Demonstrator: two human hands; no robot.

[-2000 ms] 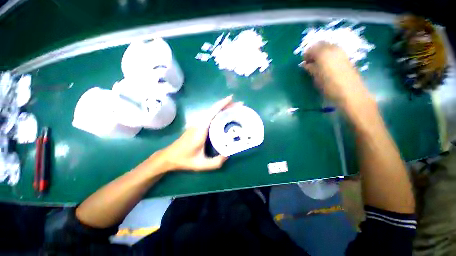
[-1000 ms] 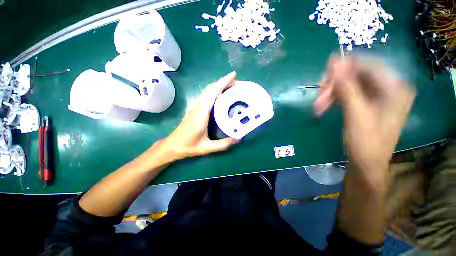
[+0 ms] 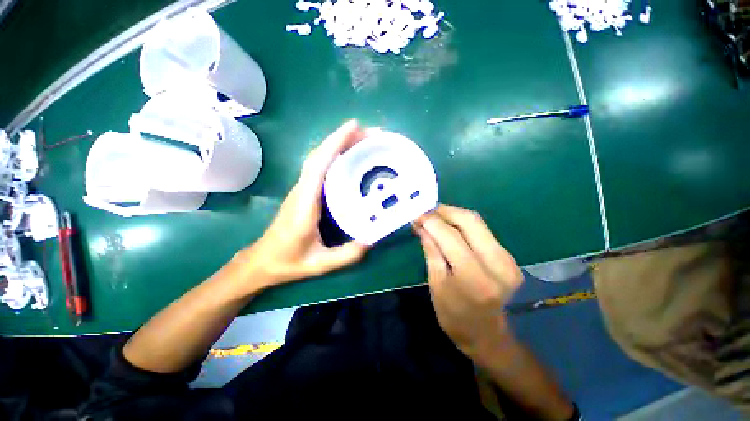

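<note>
My left hand (image 3: 308,218) grips a white cup-shaped housing (image 3: 380,152) around its left side. The housing's end face, with a curved cut-out and small slots, faces up. My right hand (image 3: 469,267) is at the housing's lower right edge, thumb and fingertips together against it; whether they pinch a small part is hidden. Two heaps of small white clips lie at the back, one in the middle (image 3: 374,23) and one at the right (image 3: 594,11), cut by the top edge.
Several white housings (image 3: 226,152) lie at the left. A red-and-black tool (image 3: 72,267) and clear-white moulded parts (image 3: 23,218) are at the far left. A blue pen (image 3: 539,115) lies right of centre. Wire leads (image 3: 734,33) are at the top right. A person's tan-clothed leg (image 3: 666,304) is at the right.
My right hand has moved from the right-hand clip heap, down and left, to the housing's edge. My left hand still holds the housing. The view has shifted, so the heaps sit higher.
</note>
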